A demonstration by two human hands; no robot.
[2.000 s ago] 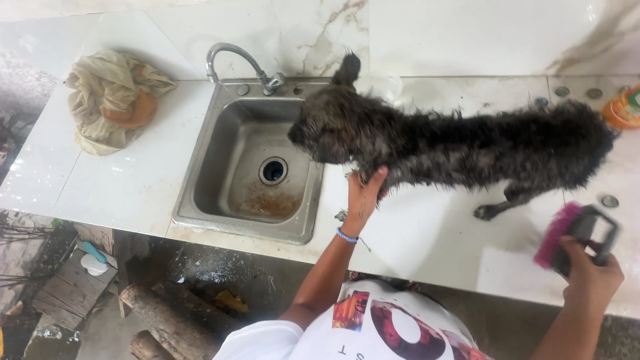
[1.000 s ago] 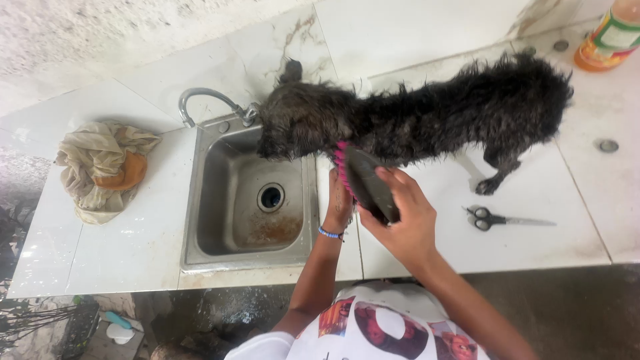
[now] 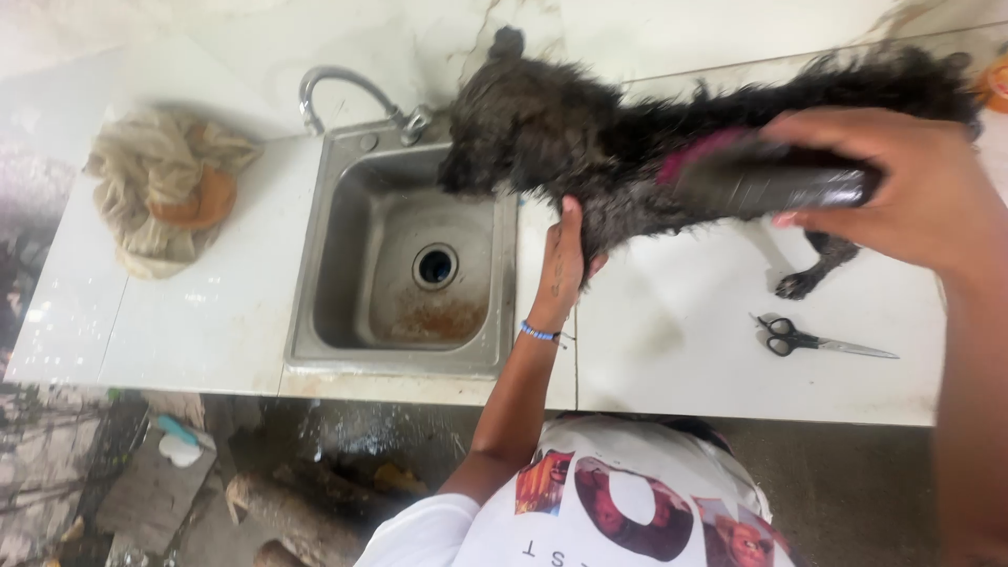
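Note:
A wet dark-furred dog (image 3: 543, 118) stands on the white tiled counter, its head over the right rim of the sink. My left hand (image 3: 565, 260), with a blue bead bracelet at the wrist, grips the dog's front leg near the chest. In my right hand (image 3: 890, 181) is a scrubbing brush (image 3: 772, 183) with a dark back and pink bristles, somewhat blurred, against the dog's side behind the shoulder. Black-handled scissors (image 3: 803, 340) lie on the counter below the dog's hind paw.
The stainless steel sink (image 3: 303, 315) has a curved chrome faucet (image 3: 346, 72) at its back. Left of it lies a crumpled beige cloth (image 3: 150, 157) with an orange-brown piece. An orange bottle (image 3: 996, 83) is partly visible at the right edge. Logs (image 3: 299, 512) lie on the floor below.
My right hand has moved the brush from the dog's chest to the right along its side. Two seconds ago, the brush was held away from the dog, near its hind end. My left hand remains at the front leg.

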